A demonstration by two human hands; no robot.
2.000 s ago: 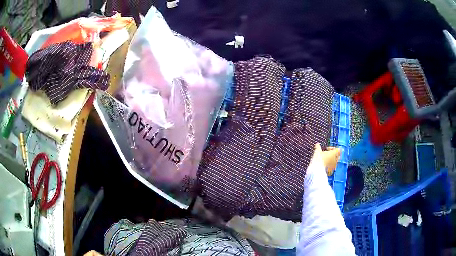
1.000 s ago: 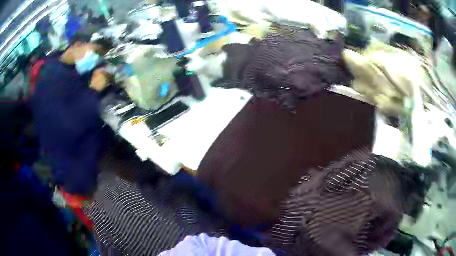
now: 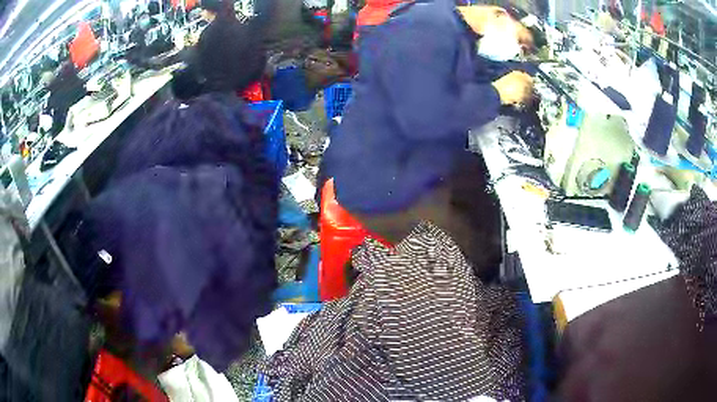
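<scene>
A large heap of dark cloth with thin white stripes lies bunched at the bottom centre, nearest in front of me, with blue crate parts beside it. Neither of my hands shows in the view. What lies under the heap is hidden. A plain dark brown sheet covers the table part at the lower right. More striped cloth lies at the right edge.
A person in dark blue sits on a red stool ahead, at a white sewing machine. Another person in dark clothes bends at the left. A phone and thread cones are on the white table.
The view has swung away from the plastic bag and red scissors, past the brown sheet, to the seated people. My right hand, at the striped heap two seconds ago, is out of view.
</scene>
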